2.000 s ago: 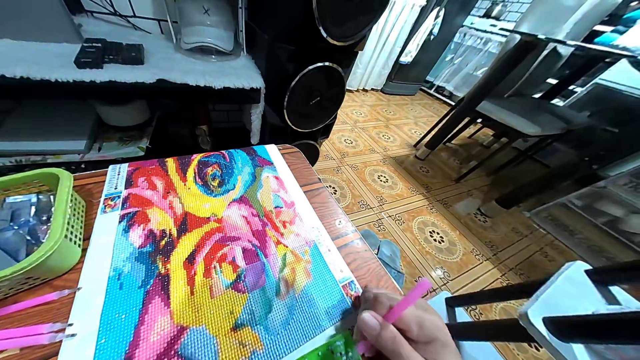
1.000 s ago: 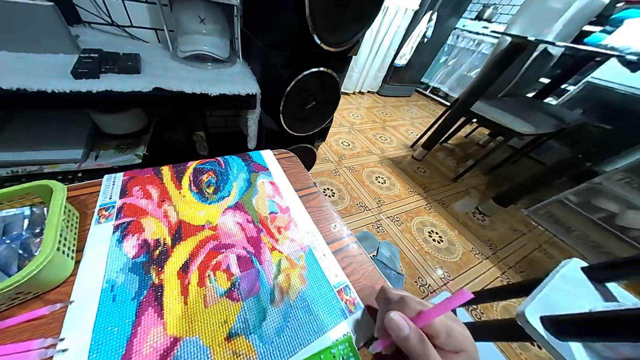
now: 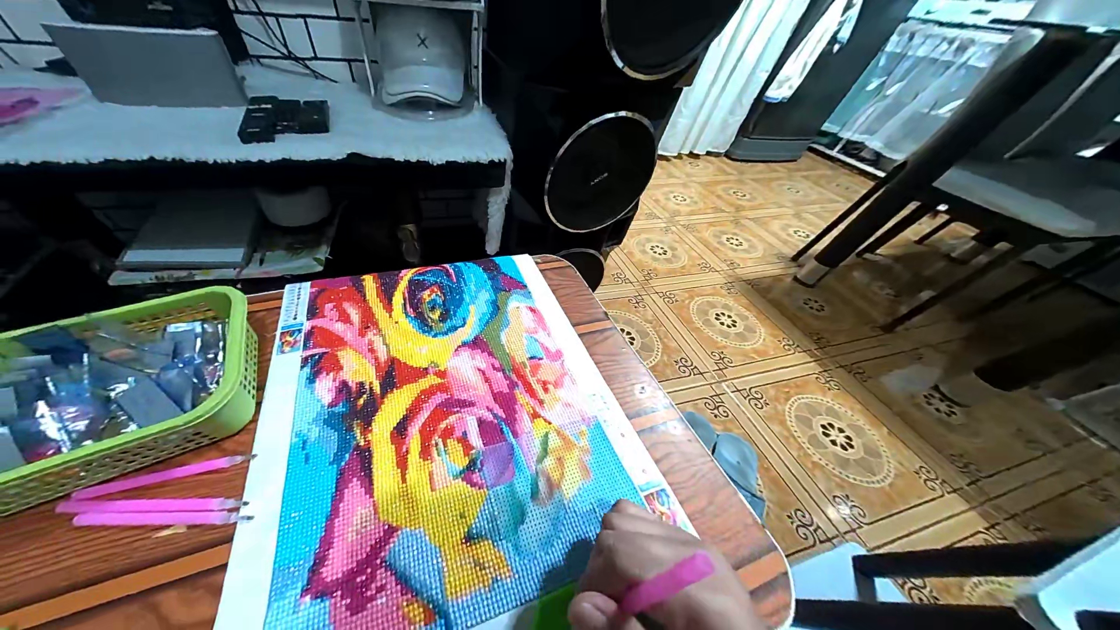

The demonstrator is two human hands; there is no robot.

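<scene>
My right hand holds a pink diamond-painting pen over the lower right corner of a diamond-painting canvas with colourful roses. Part of a green tray shows under and beside that hand at the bottom edge. The pen's tip is hidden by the fingers. Several more pink pens lie on the wooden table left of the canvas. My left hand is out of view.
A green plastic basket full of small plastic bags stands at the left. Behind the table are a shelf with a white furry cover and black speakers. Chairs stand on the tiled floor at the right.
My right hand has moved left and inward over the canvas's lower right corner, with the pink pen still held. The green tray now shows less.
</scene>
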